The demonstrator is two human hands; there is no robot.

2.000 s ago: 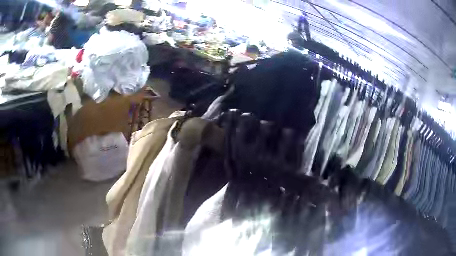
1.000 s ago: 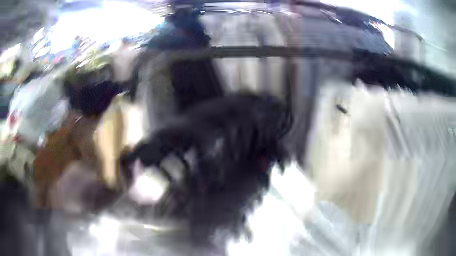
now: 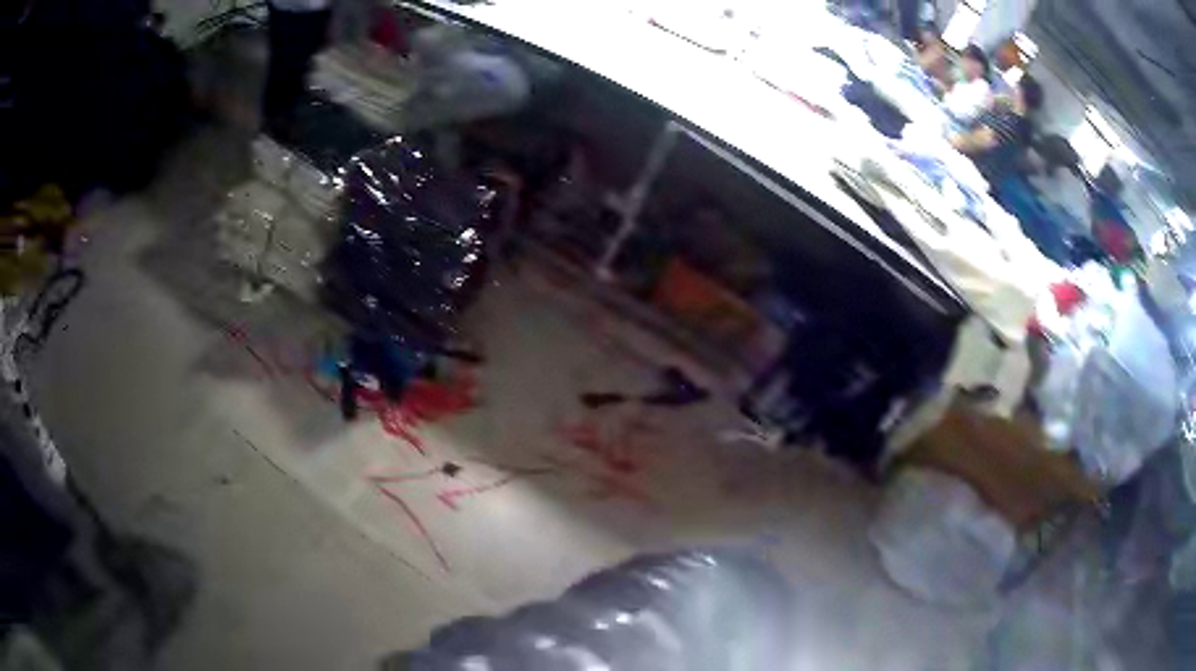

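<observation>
No hand of mine shows in the head view. Nearest in front of me, at the bottom edge, is a grey glossy, ribbed-looking bulk [image 3: 590,623], blurred and cut off; I cannot tell whether it is a garment, a cover or my sleeve. Beyond it is the floor [image 3: 315,524] with red strands or marks [image 3: 426,406]. A dark bundle in shiny clear plastic [image 3: 407,243] stands on the floor beside a pale wrapped stack [image 3: 276,216].
The white table [image 3: 774,98] runs across the top, with goods beneath it. A brown box [image 3: 990,472] and a white bag [image 3: 940,535] are at right, near a large white bundle [image 3: 1115,380]. Several people [image 3: 1003,125] are at the far right. Dark things line the left edge.
The view has swung left and down, away from the racks of hung garments, to the floor and table. The white bundle and brown box now appear at the right.
</observation>
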